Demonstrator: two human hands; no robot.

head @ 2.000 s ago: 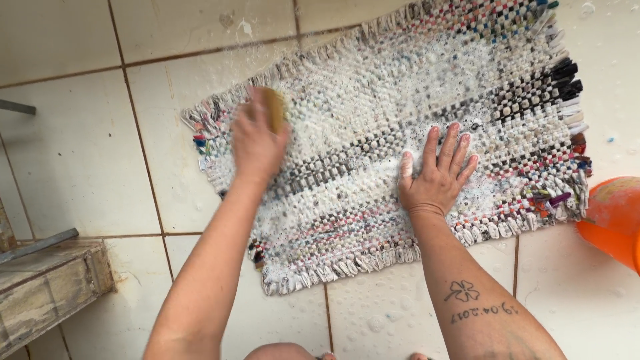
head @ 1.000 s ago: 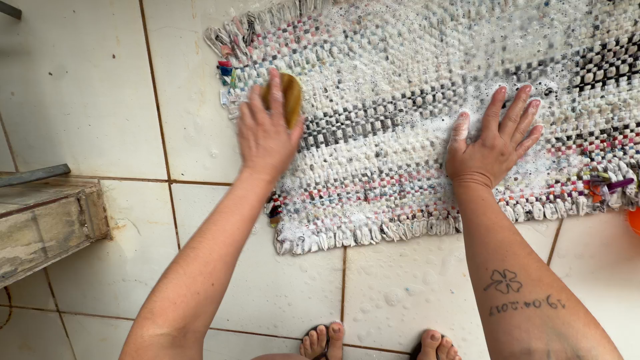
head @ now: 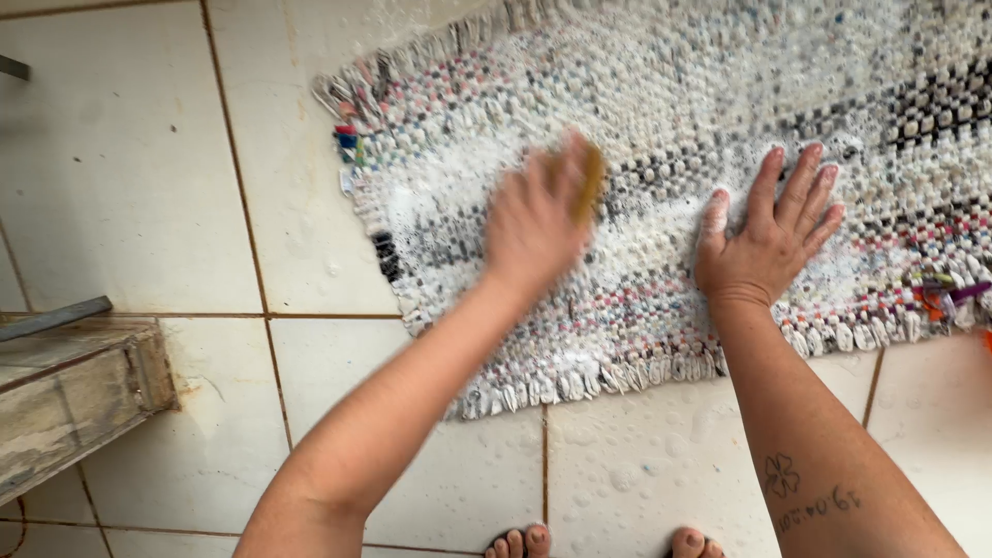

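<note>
A woven rag rug (head: pixel 666 101) with a fringed edge lies on the floor, wet and covered in soap suds. My left hand (head: pixel 535 209), blurred, is closed around a yellowish-brown scrubbing brush (head: pixel 590 182) on the left part of the rug; the brush's underside is hidden. My right hand (head: pixel 775 225) rests palm down on the sudsy weave further right, its fingers spread and nothing in its grasp.
White floor tiles (head: pixel 124 155) with brown grout carry suds and water. A worn wooden block or step (head: pixel 85 387) with a metal bar (head: pixel 54 318) stands at the left. Feet in sandals (head: pixel 519 542) show at the bottom edge. A sliver of something orange (head: pixel 988 341) shows at the right edge.
My left hand has moved with the brush from near the rug's left edge to further right over the weave. My right hand still lies flat on the rug. The view has shifted.
</note>
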